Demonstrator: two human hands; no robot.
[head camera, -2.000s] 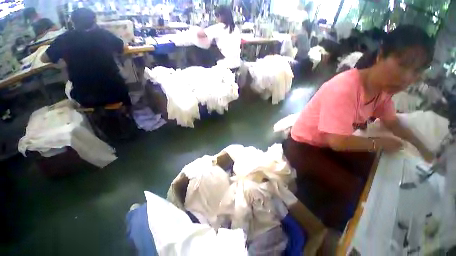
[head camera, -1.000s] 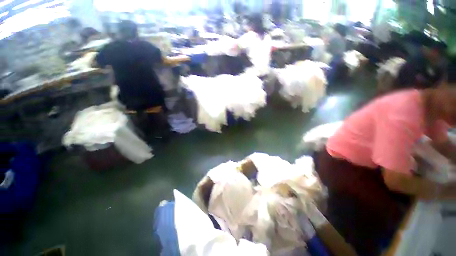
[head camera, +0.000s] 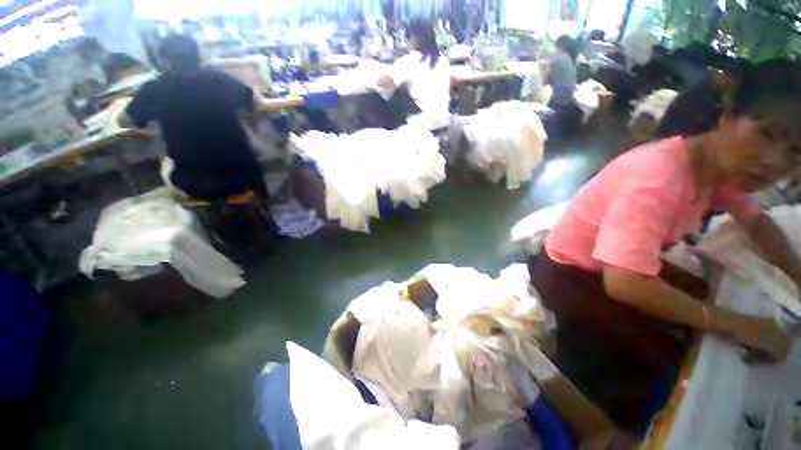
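Note:
Neither of my hands is in the picture. A smooth white cloth (head camera: 338, 409) with a pointed top lies over my blue-clad leg (head camera: 276, 406) at the bottom centre. Just right of it stands a brown carton (head camera: 575, 406) heaped with cream cloth (head camera: 465, 360), which spills over its edges. A bright blue rim (head camera: 551, 428) shows at the carton's lower right. A duller piece lies below the cream heap.
A person in a pink top (head camera: 628, 206) sits at right, arms on a pale table (head camera: 725, 395) with an orange edge. Cloth heaps (head camera: 373, 167) stand beyond the green floor (head camera: 220, 352). A person in black (head camera: 193, 123) sits back left. A blue container (head camera: 19, 338) is at far left.
The view swung right-to-left and partly back, so the scene shifted. The person in pink has turned the head towards this side and moved a hand nearer on the table. The white cloth looks unchanged.

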